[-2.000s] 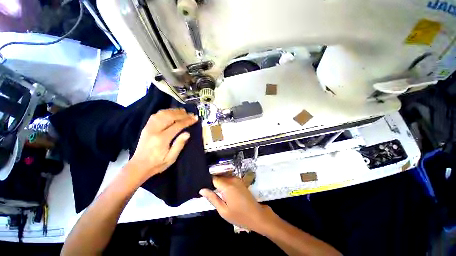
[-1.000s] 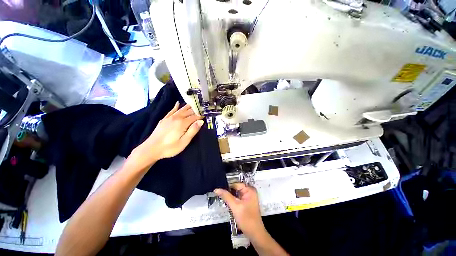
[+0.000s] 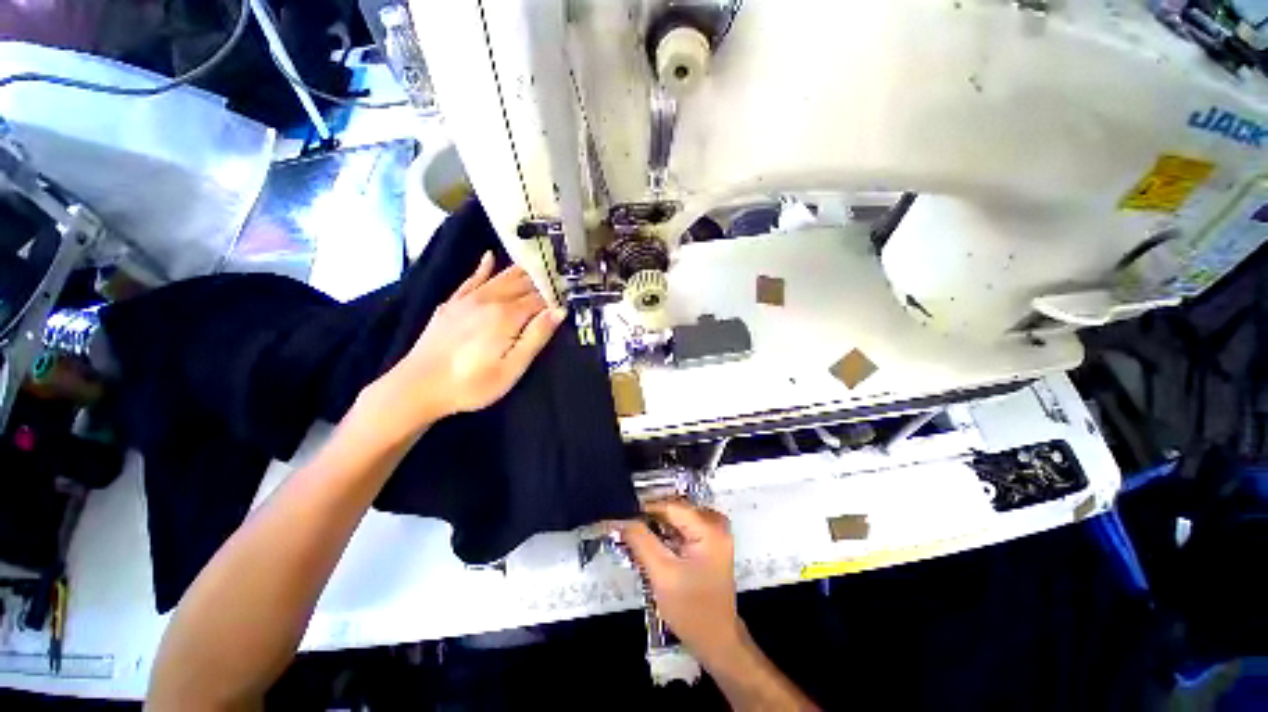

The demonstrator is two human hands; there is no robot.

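A black cloth garment [image 3: 529, 445] lies on the white table, left of the needle, its straight right edge running from the presser foot [image 3: 587, 328] down to the table's front. My left hand [image 3: 473, 341] lies flat on the cloth close beside the presser foot, fingers together. My right hand [image 3: 681, 563] is at the cloth's lower right corner, beside the shiny metal guide [image 3: 675, 481], with thumb and fingertips at the edge. Whether they pinch the cloth is hard to tell.
The cream sewing machine [image 3: 834, 111] spans the top and right. A dark tray of small metal parts [image 3: 1032, 476] sits at the bed's right end. A shiny sheet [image 3: 323, 209] lies far left. A thin yellow and dark tool [image 3: 59, 619] is at the left table edge. Blue crate edges [image 3: 1124, 549] show right.
The view has shifted, showing more of the machine head than at first. My right hand has its fingers drawn in more at the cloth's corner. My left hand stays flat beside the presser foot.
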